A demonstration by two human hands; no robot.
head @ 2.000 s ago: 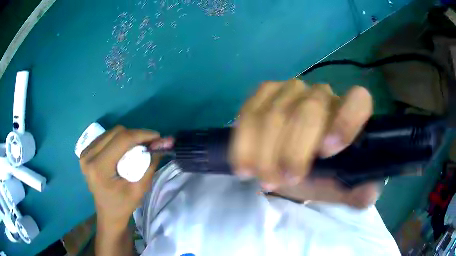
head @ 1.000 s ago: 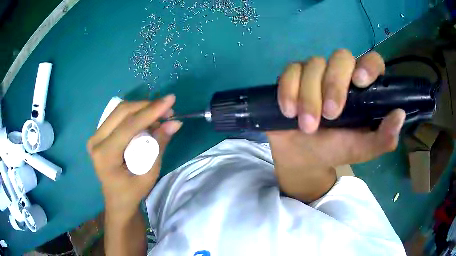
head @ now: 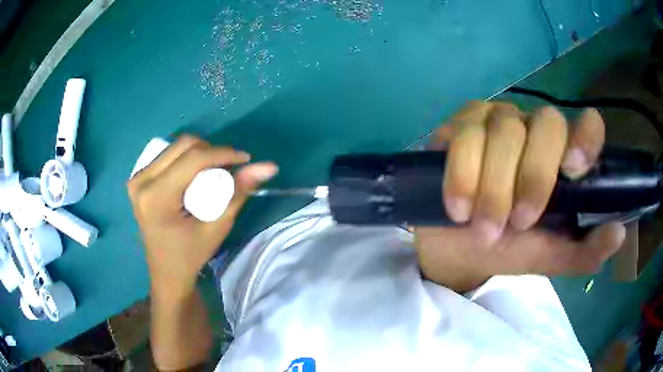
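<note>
My left hand [head: 178, 196] is closed around a white handheld unit [head: 209, 195]; its rounded end faces the tool and its wider part shows beyond the hand. My right hand [head: 516, 185] grips a black electric screwdriver [head: 392, 189], held level and pointing left. The thin screwdriver bit [head: 291, 192] reaches toward my left thumb and fingertips. Its tip is beside the thumb, close to the unit's rounded end; whether it touches anything or carries a screw cannot be told.
Loose screws [head: 216, 76] lie scattered on the green-blue bench [head: 153, 80]. White fan units [head: 64, 182] are piled at the left. A black cord [head: 567, 102] runs at the upper right. Brown cardboard [head: 627, 254] shows at the right.
Since one second ago the screwdriver and my right hand have moved right and down. My left hand still holds the unit, with its thumb further right. The view has shifted slightly.
</note>
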